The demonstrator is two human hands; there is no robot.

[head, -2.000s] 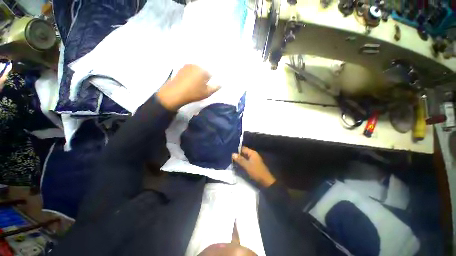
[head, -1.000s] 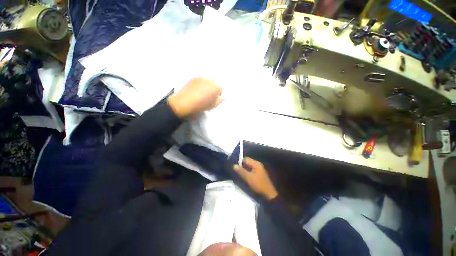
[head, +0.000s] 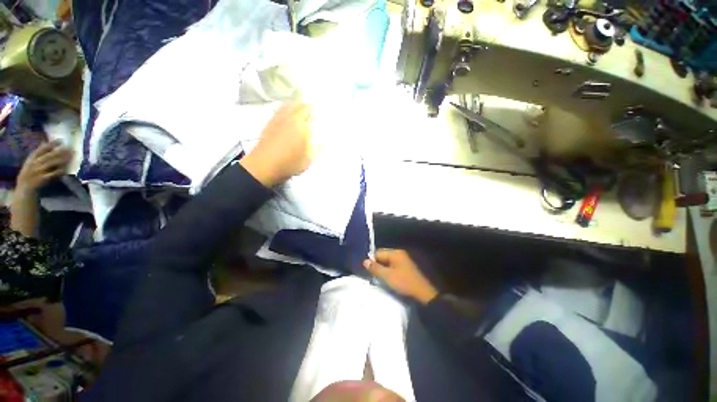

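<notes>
The white lining piece (head: 314, 200) lies over the navy shell fabric (head: 314, 245), of which a dark part shows at the table's front edge. My left hand (head: 283, 141) is closed on the white lining near the bright light, its fingertips washed out by glare. My right hand (head: 397, 272) pinches the lower end of the seam edge (head: 368, 228), where navy and white meet. The sewing machine head (head: 503, 47) stands to the right of the work. The needle area is hidden in glare.
Scissors (head: 557, 198), a red cutter (head: 590, 206) and a yellow handle (head: 665, 206) lie on the table at right. A cut panel bundle (head: 550, 345) sits low at right. Navy and white pieces (head: 130, 71) are heaped at left. Another person's hand (head: 45, 163) shows at far left.
The navy panel, broadly visible two seconds ago, is now mostly covered by white. My left hand has shifted slightly left. My right hand still holds the edge. Another person's hand has appeared at left.
</notes>
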